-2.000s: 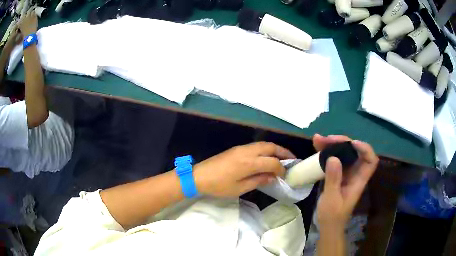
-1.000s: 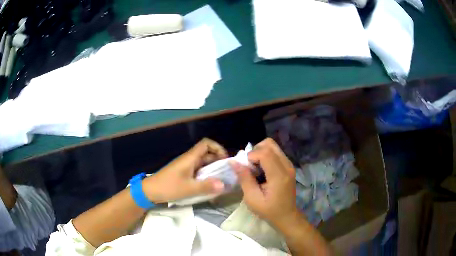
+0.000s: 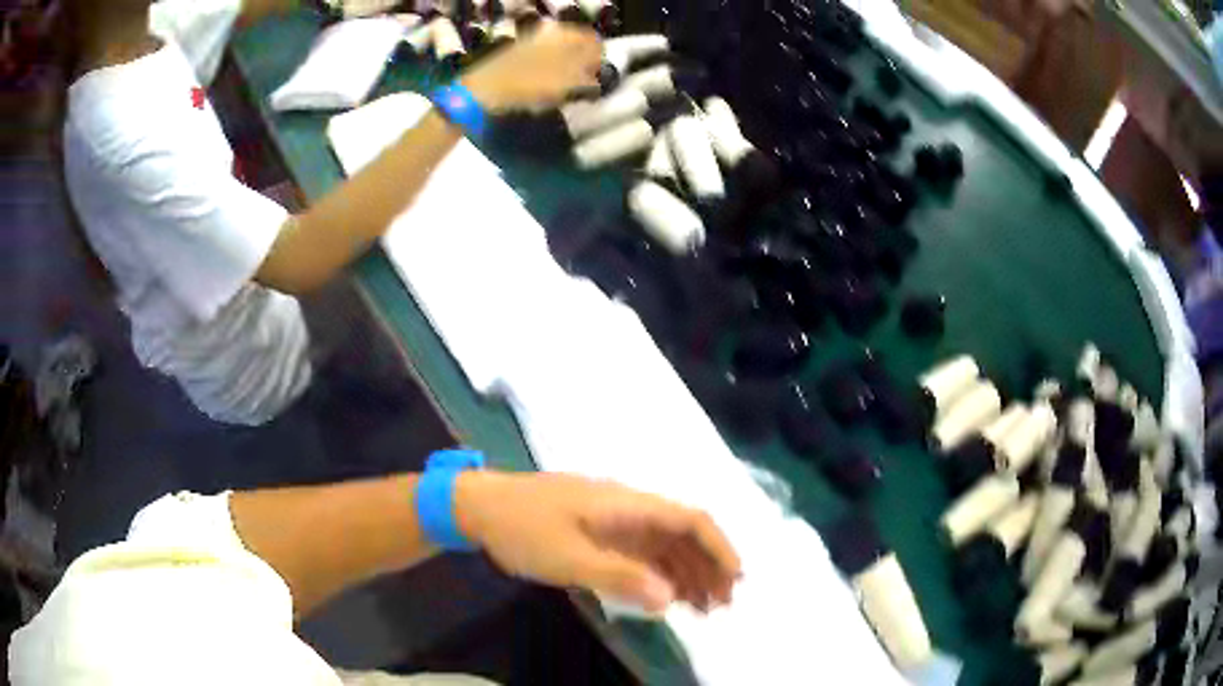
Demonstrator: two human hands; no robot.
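My left hand (image 3: 604, 539), with a blue band on its wrist, is over the long run of white sheets (image 3: 630, 402) near the table edge. Its fingers are curled and slightly apart, and nothing shows in it. My right hand is out of the picture. One cream-and-black unit (image 3: 892, 610) lies just past the sheets at the lower right. A heap of cream-and-black units (image 3: 1060, 509) lies at the right. Black caps (image 3: 805, 282) lie in a dark heap along the middle of the table.
A person in a white top (image 3: 181, 201) sits at the left, with an arm reaching over the table to cream pieces (image 3: 617, 127). A white stack (image 3: 342, 60) lies at the upper left. The green table (image 3: 1033, 241) has a curved far edge lined with white.
The view has swung left, showing the neighbour and far edge. My left hand has moved from the crumpled white sheet to over the white run. My right hand has left the picture.
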